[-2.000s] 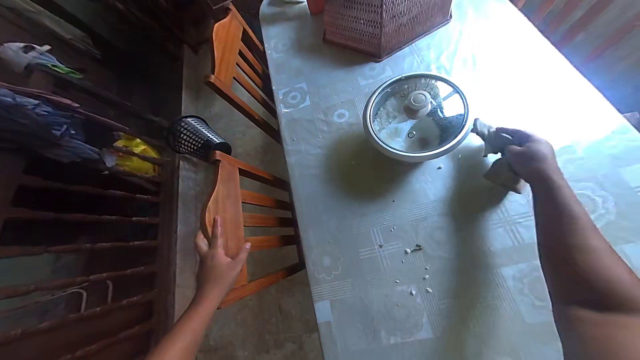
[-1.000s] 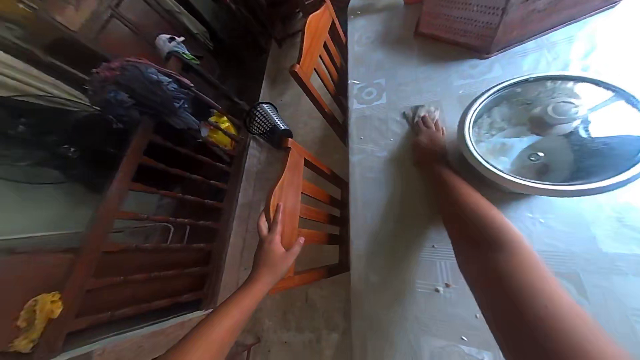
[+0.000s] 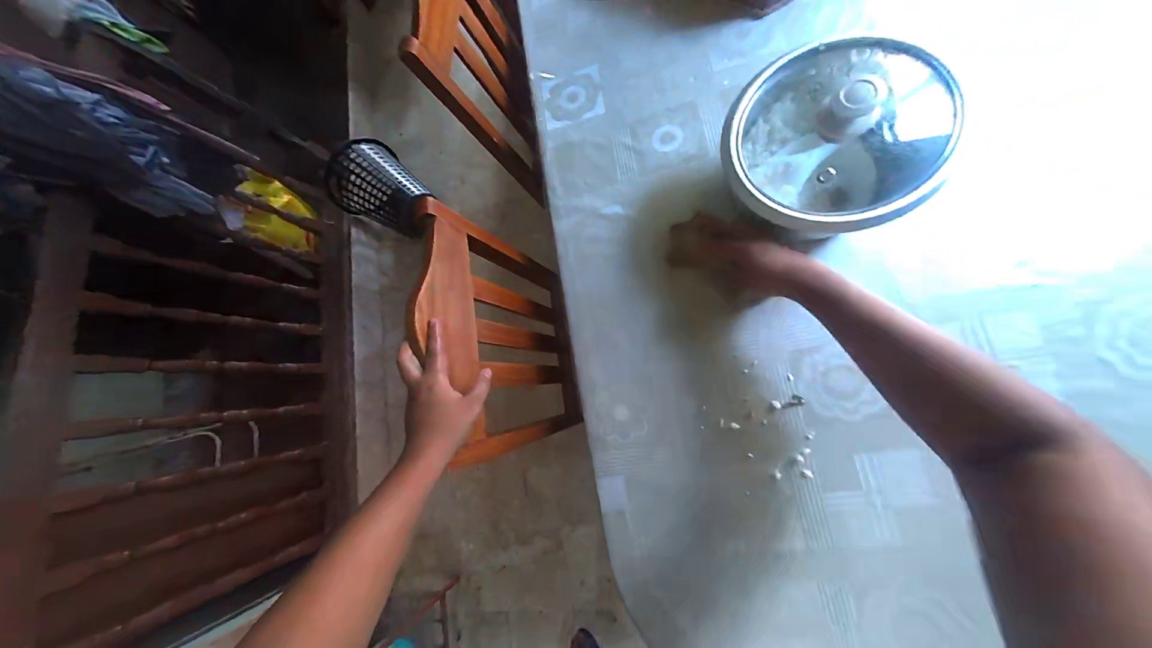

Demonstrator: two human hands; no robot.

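My left hand (image 3: pixel 443 396) rests on the top rail of a wooden chair (image 3: pixel 450 297), thumb and fingers spread over the wood. Over the table, my right hand (image 3: pixel 751 261) is blurred and holds a crumpled cloth (image 3: pixel 691 241) near the rim of a round pot with a glass lid (image 3: pixel 846 135). White crumbs (image 3: pixel 792 459) lie scattered on the patterned tablecloth (image 3: pixel 666 504), on the near side of my right hand.
A second wooden chair (image 3: pixel 477 81) stands farther along the table edge. Beside the chairs are a black perforated basket (image 3: pixel 376 183), a wooden railing (image 3: pixel 198 366), and a yellow plastic bag (image 3: pixel 274 213). Part of a brown container shows at the table's far side.
My right hand moved with the cloth from the right of the pot to its left, and is now nearer the pot's near side. My left hand stays on the chair. The view has shifted.
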